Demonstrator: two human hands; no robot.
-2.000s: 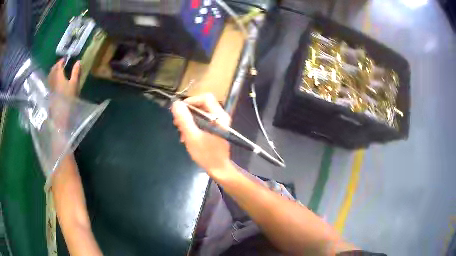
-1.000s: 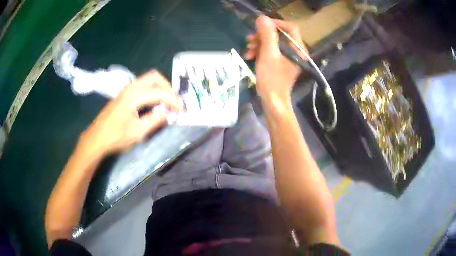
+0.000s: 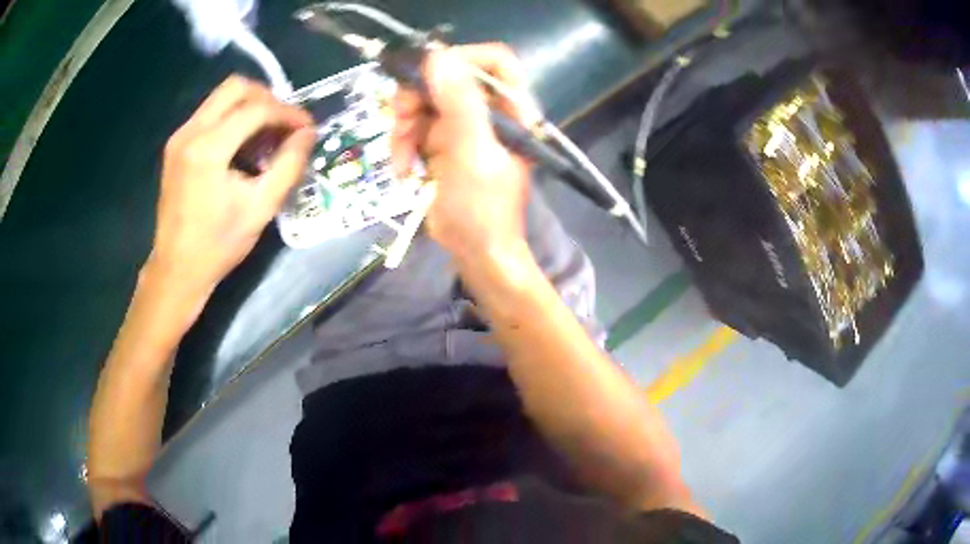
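Observation:
A white plastic housing with a green circuit board inside lies near the bench's front edge, slightly tilted in view. My left hand is at its left side, fingers bent at the rim; blur hides whether they grip it. My right hand holds the dark soldering iron like a pen over the housing's right side. The iron's tip is not clear. A pale strip sticks out at the housing's lower right.
A white cable with a crinkled plastic bag runs to the housing's upper left. The dark green mat lies under the work. A black crate of gold strips stands at the right. A pale solder tube hangs between the iron and the station side.
My right hand has moved left and over the housing with the iron. The housing has turned and shifted left in view. My left hand has moved up beside it.

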